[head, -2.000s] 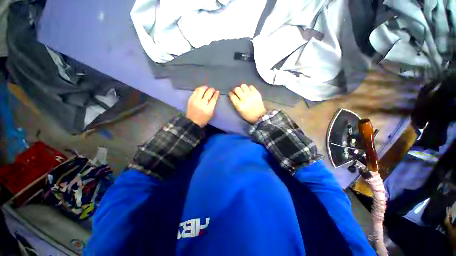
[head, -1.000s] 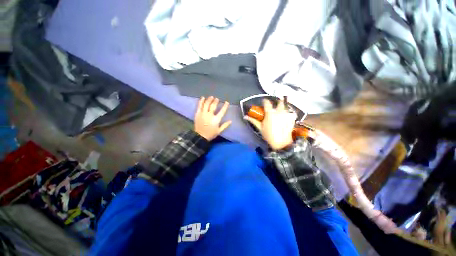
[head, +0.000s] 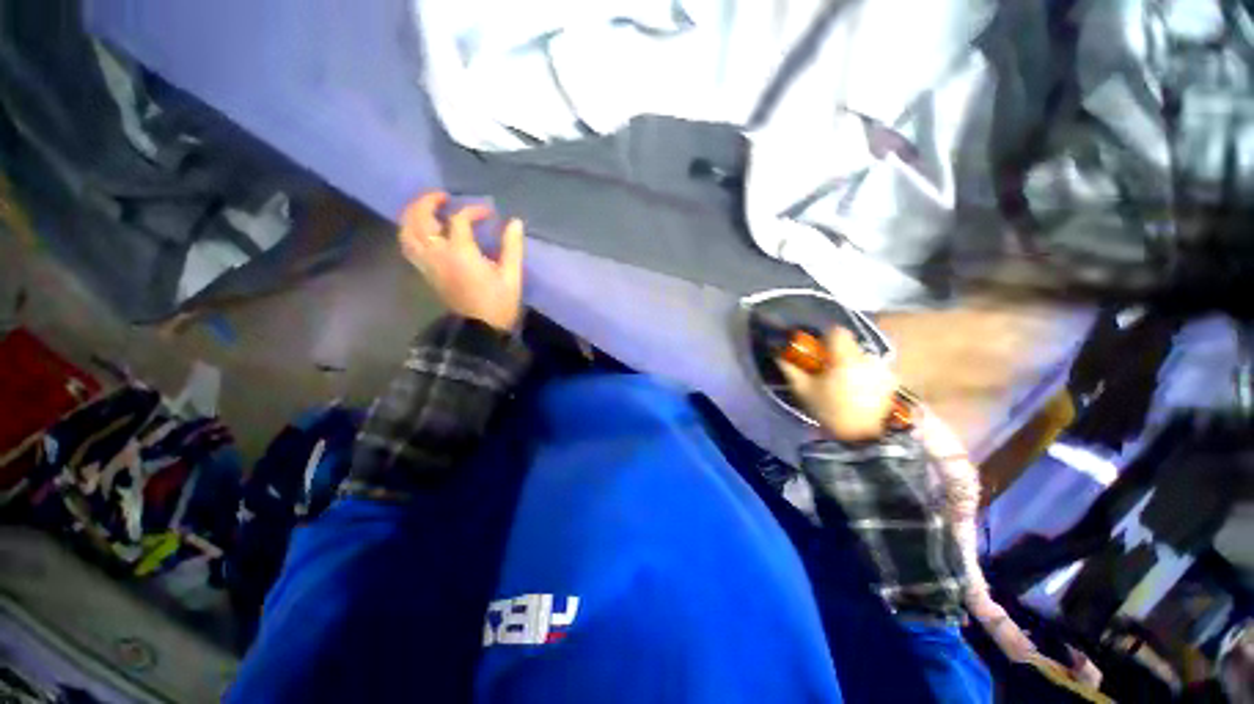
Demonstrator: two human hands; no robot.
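The grey garment piece (head: pixel 619 193) lies on the pale lilac pressing table (head: pixel 303 83), with its white inner side (head: pixel 619 69) folded in bright heaps behind. My right hand (head: pixel 849 389), blurred, is closed on the orange-brown handle of the steam iron (head: pixel 770 337). The iron sits at the table's front, just below the garment's lower right edge. A pale pink hose (head: pixel 959 475) runs from it to the lower right. My left hand (head: pixel 468 261) is at the garment's lower left corner, fingers apart and curled. Whether its fingertips touch the cloth is unclear.
A grey and white garment heap (head: pixel 1155 124) is at the upper right. Dark grey cloth (head: pixel 138 206) hangs beyond the table's left edge. A red container (head: pixel 41 392) and multicoloured scraps (head: pixel 131 475) are at lower left. A brownish stained area (head: pixel 990 337) lies right of the iron.
My right hand has taken hold of the iron, brought it left to the garment's edge, then shifted slightly right and down. My left hand has moved left, to the garment's left corner.
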